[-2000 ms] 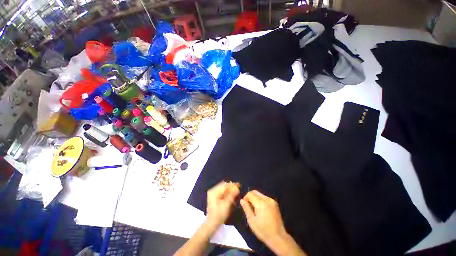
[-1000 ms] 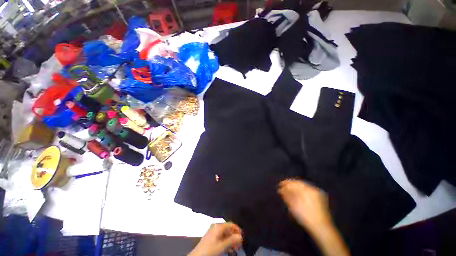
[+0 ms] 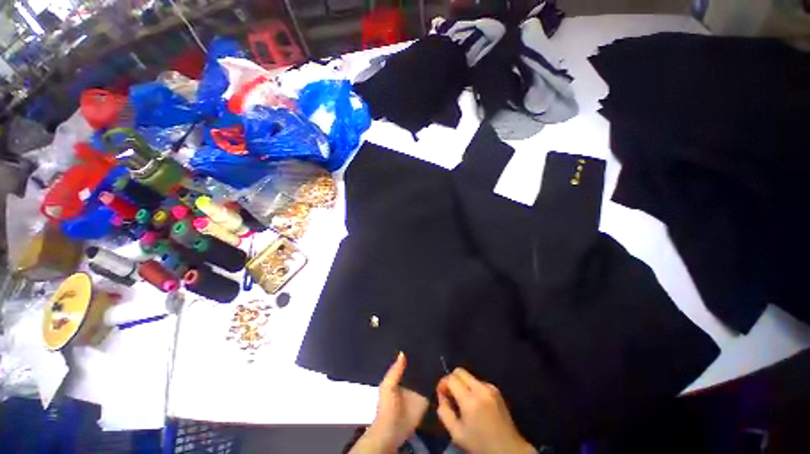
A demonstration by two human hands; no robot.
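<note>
The black garment (image 3: 426,266) lies spread on the white table. A small gold button (image 3: 375,321) sits on its lower left part, and the sleeve end at the upper right has a row of gold buttons (image 3: 577,171). My left hand (image 3: 399,406) is at the garment's near edge with the thumb pointing up; its other fingers are partly hidden, and I cannot tell if it holds anything. My right hand (image 3: 477,410) is just right of it, fingertips pinched on a thin glinting needle (image 3: 445,364) that points up. No thread can be made out.
Loose small pieces (image 3: 250,324), a dark disc (image 3: 283,300) and a tray of gold buttons (image 3: 276,265) lie left of the garment. Thread cones (image 3: 212,282), a yellow dish (image 3: 68,310) and plastic bags (image 3: 266,133) are farther left. Dark garments (image 3: 710,151) lie at the right.
My right hand has come back from the middle of the garment to beside my left hand. The gold button, under or near my hands at first, now lies uncovered. The view has shifted right.
</note>
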